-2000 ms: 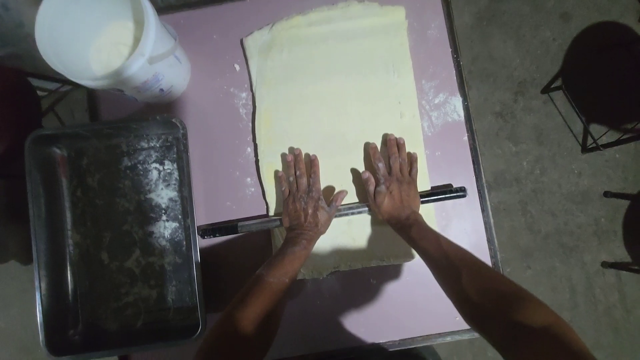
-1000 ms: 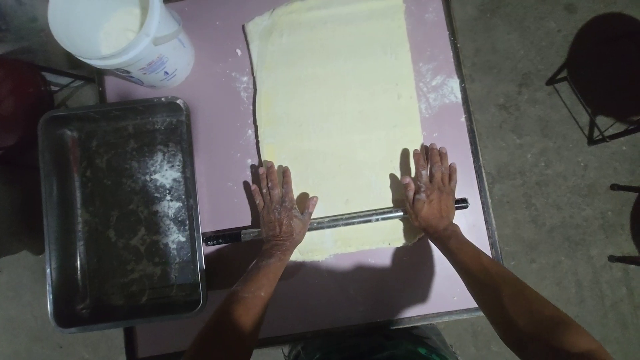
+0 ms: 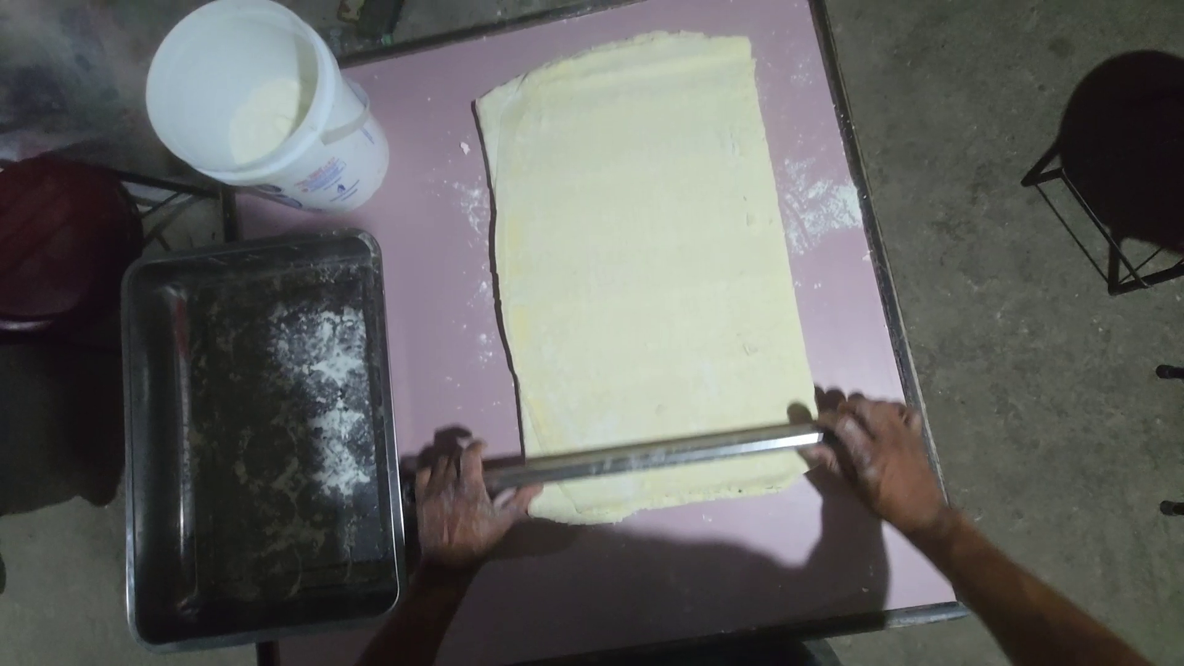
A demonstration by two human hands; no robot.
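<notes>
A large, roughly rectangular sheet of pale yellow dough [image 3: 647, 259] lies flat on the pink tabletop [image 3: 435, 305]. Across its near end runs a thin metal rolling pin [image 3: 666, 453], tilted slightly up to the right. My left hand [image 3: 464, 507] closes around the pin's left end, just left of the dough, with floury fingers. Around the pin's right end, at the dough's right edge, is my right hand [image 3: 874, 458]. Both hands cover the ends of the pin.
At the left, a dark metal tray [image 3: 393, 444] dusted with flour overlaps the table edge. Behind it a white plastic bucket [image 3: 361, 162] holds pale powder. Scattered flour [image 3: 823, 208] marks the tabletop's right side. Stools [image 3: 1124, 148] stand on the concrete floor at both sides.
My hands have moved apart along the rolling pin, from flat palms with spread fingers on it to a hold at its two ends. The pin still crosses the near part of the dough.
</notes>
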